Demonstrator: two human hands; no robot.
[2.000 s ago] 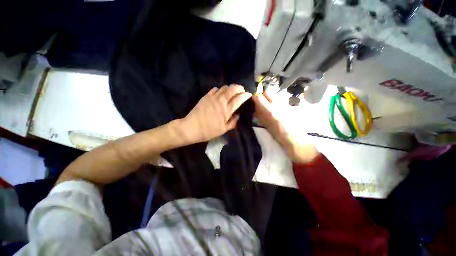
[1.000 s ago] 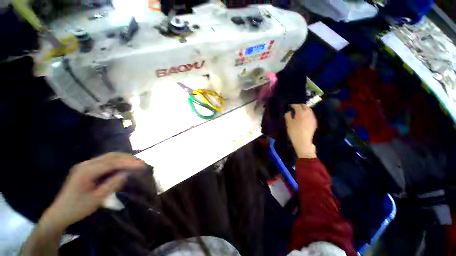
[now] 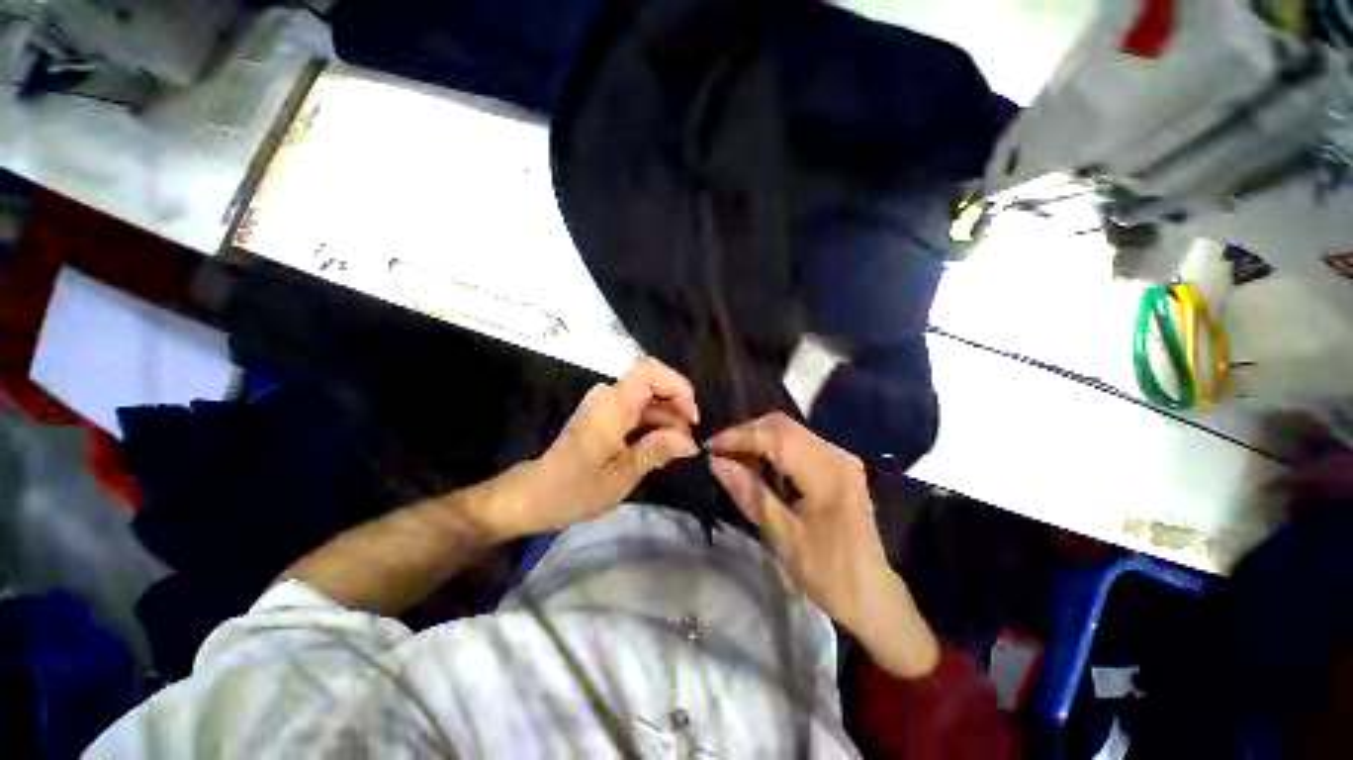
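A large dark garment piece (image 3: 712,193) lies over the machine table left of the needle area and hangs down over the front edge. My left hand (image 3: 616,446) and my right hand (image 3: 794,505) are close together in front of my chest. Their thumbs and fingertips pinch a small dark fabric part (image 3: 702,447) between them. Most of this part is hidden by the fingers, and I cannot tell where it joins the larger cloth.
The sewing machine head (image 3: 1187,119) is at the upper right. Scissors with green and yellow handles (image 3: 1183,345) lie beneath it. The white table (image 3: 430,223) runs across the view. A blue frame (image 3: 1079,631) is at lower right. White paper (image 3: 126,356) lies in something red at left.
The view has swung back left from the machine's right side. My right hand has left the dark things at the right and come to my left hand, and both now pinch a small dark part.
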